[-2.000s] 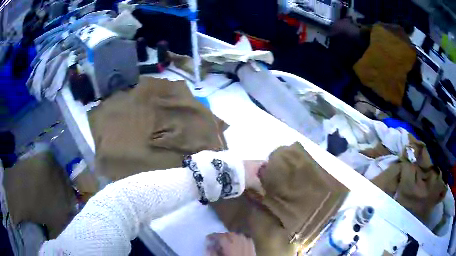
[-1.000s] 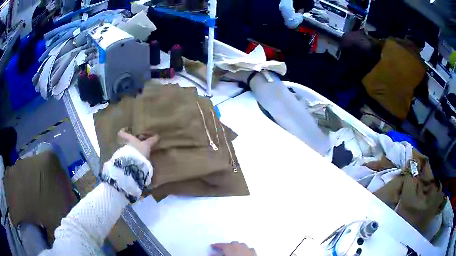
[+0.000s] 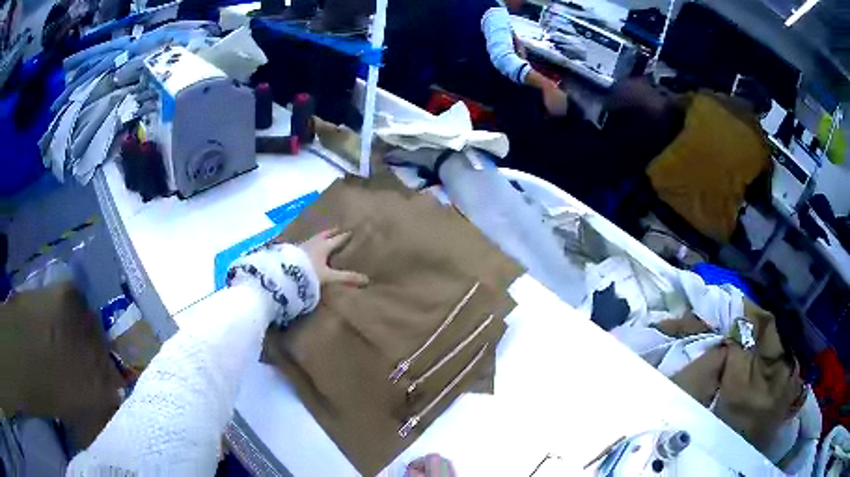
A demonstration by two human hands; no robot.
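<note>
A pile of brown garment panels (image 3: 373, 307) lies on the white machine table (image 3: 578, 373), turned at a slant. Several metal-looking zips (image 3: 443, 331) show side by side on its right part. My left hand (image 3: 333, 261) lies flat on the upper left of the pile, fingers spread. My right hand (image 3: 429, 466) shows only partly at the bottom edge, by the pile's lower corner; its fingers are too cut off to tell their state. The white sewing machine head (image 3: 643, 455) is at the bottom right.
A grey-white machine part (image 3: 200, 126) and dark thread cones (image 3: 301, 119) stand at the back left. A white post (image 3: 373, 93) rises behind the pile. A cloth-filled bin (image 3: 736, 363) is at the right. Two people (image 3: 713, 158) are beyond the table.
The brown panels have moved right and turned, uncovering blue labelling on the table. My left hand has moved with them, and several zips now show where two showed before.
</note>
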